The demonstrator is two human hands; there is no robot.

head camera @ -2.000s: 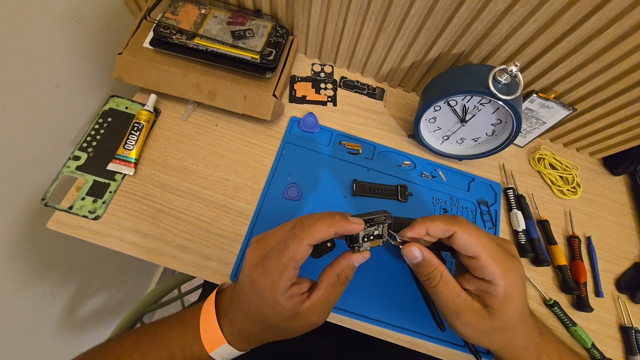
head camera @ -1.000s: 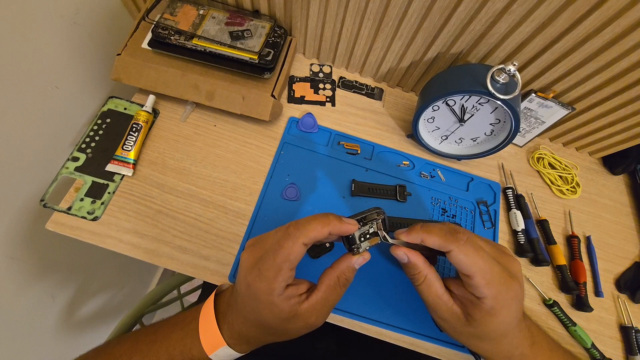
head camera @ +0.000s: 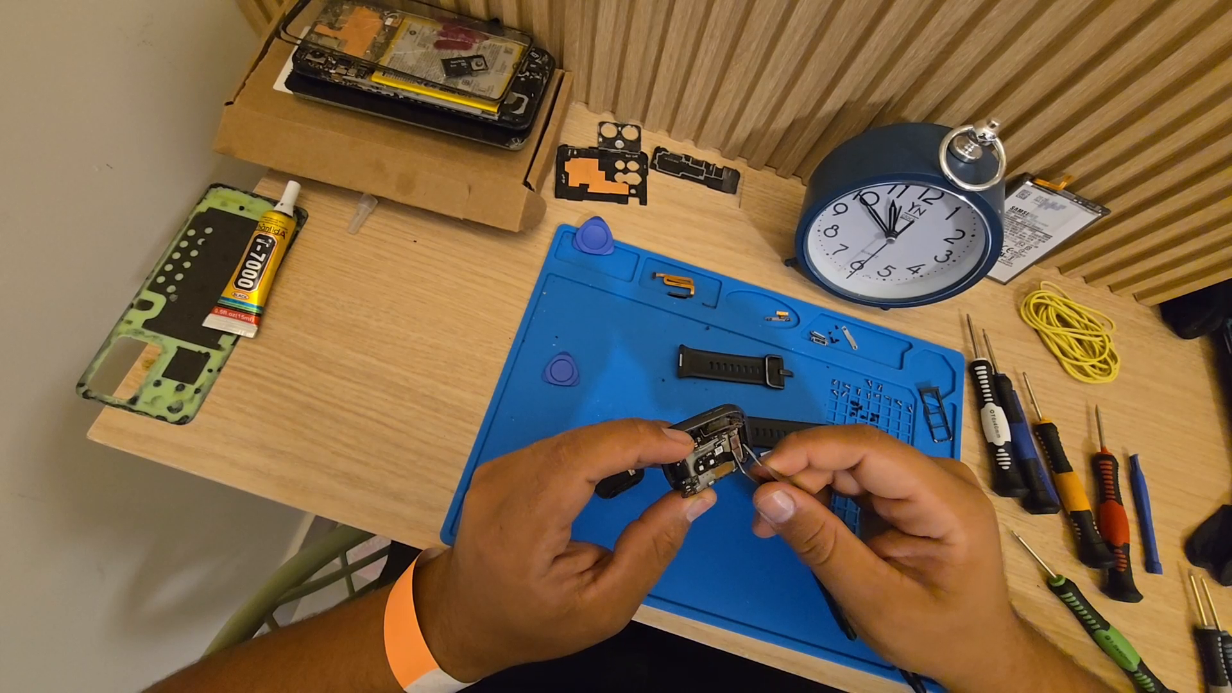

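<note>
Between the thumb and index finger of my left hand (head camera: pixel 568 529) is an opened smartwatch body (head camera: pixel 710 450), tilted so its inner parts show. My right hand (head camera: pixel 885 539) pinches metal tweezers (head camera: pixel 754 464), whose tips are at the right side of the watch body; whether they grip a part cannot be told. A black watch strap piece (head camera: pixel 733 368) lies on the blue silicone repair mat (head camera: pixel 616 327) beyond the watch. Another dark strap (head camera: pixel 780 430) lies partly hidden behind my right fingers. A small black part (head camera: pixel 619 482) shows beneath my left fingers.
A blue alarm clock (head camera: pixel 900 217) stands behind the mat. Several screwdrivers (head camera: pixel 1064 472) and a yellow cord (head camera: pixel 1070 332) lie at right. At left are a glue tube (head camera: pixel 254 269) on a phone back cover (head camera: pixel 159 356) and a cardboard box (head camera: pixel 385 144) bearing phone parts. Blue picks (head camera: pixel 560 369) rest on the mat.
Both hands stay in nearly the same place, with the watch body still in my left hand. The watch body and the tweezers have shifted slightly.
</note>
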